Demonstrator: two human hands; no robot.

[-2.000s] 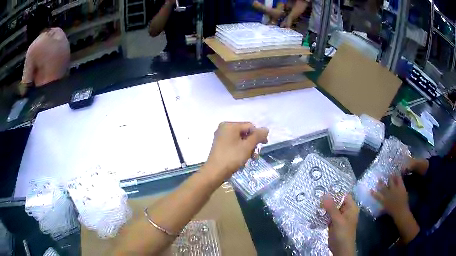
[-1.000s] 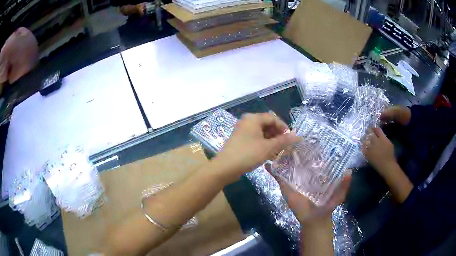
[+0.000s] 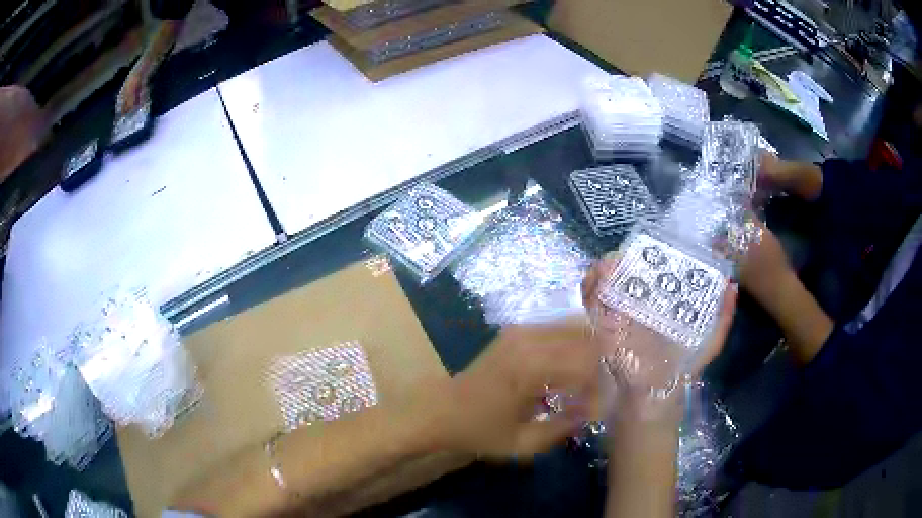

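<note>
My right hand [image 3: 652, 344] holds a clear plastic plate [image 3: 667, 288] with five round bosses, right of centre. My left hand [image 3: 536, 390] is motion-blurred below and left of it; whether it holds anything cannot be told. A crinkled clear film [image 3: 526, 258] lies on the dark bench left of the held plate. One clear plate [image 3: 324, 390] lies flat on the brown cardboard sheet [image 3: 233, 349], partly beside my blurred left forearm. A small stack of plates [image 3: 420, 228] sits near the metal rail. Another plate [image 3: 612, 199] lies on the bench beyond my right hand.
White twisted stacks [image 3: 136, 359] stand at left. Neat white stacks [image 3: 622, 116] stand at back right. Another person's hands [image 3: 763, 253] handle clear plates and film close at right. White boards [image 3: 404, 132], layered cardboard and plates [image 3: 435, 40], and black trays [image 3: 131, 126] lie beyond.
The view has shifted down. The film has left my hands and lies on the bench. My left hand has moved down, away from the held plate. Another person's arm now reaches in at upper left.
</note>
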